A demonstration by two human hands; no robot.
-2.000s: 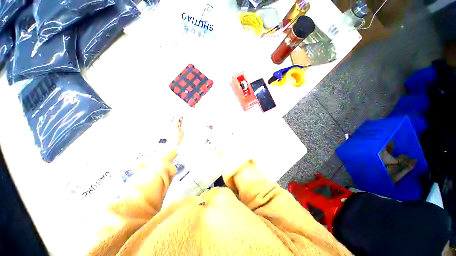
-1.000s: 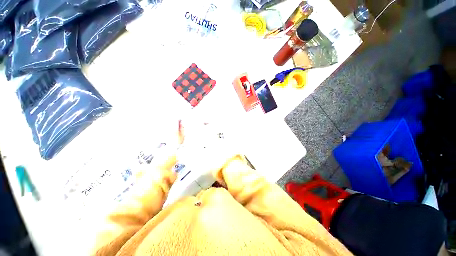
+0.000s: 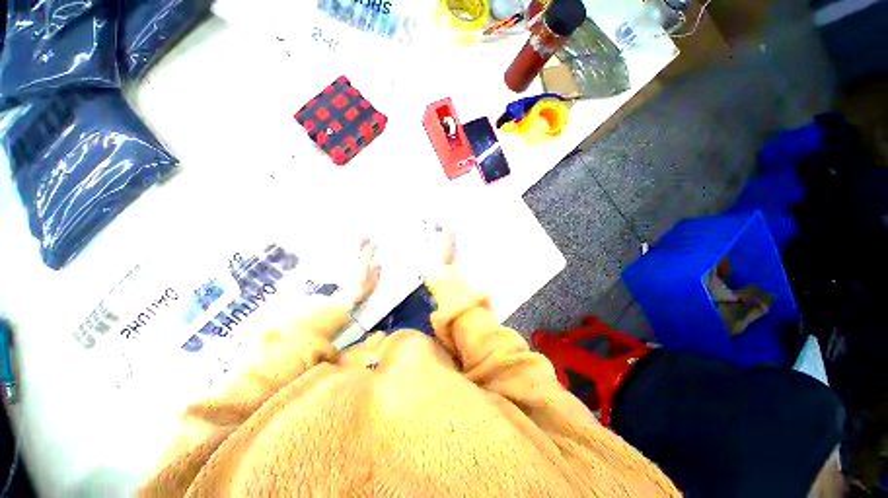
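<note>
Both my hands are washed out by glare against the white table (image 3: 234, 185). My left hand (image 3: 368, 265) is at the centre, near the table's front edge. My right hand (image 3: 446, 248) is a little to its right, the two apart. I cannot make out whether either holds anything. Printed poly bags (image 3: 234, 297) with dark lettering lie flat to the left of my left hand, their outlines lost in the glare.
Packed trousers (image 3: 83, 175) are piled far left. A red-and-black checked pouch (image 3: 341, 121), red case (image 3: 447, 138), phone (image 3: 486, 151), tape roll (image 3: 547, 121) and bottle (image 3: 545, 44) lie beyond my hands. A red stool (image 3: 584, 365) and blue bin (image 3: 721, 287) stand right.
The view has shifted, so the table things sit higher and further left. My right hand now shows apart from my left. The lettering on the bags at left shows more.
</note>
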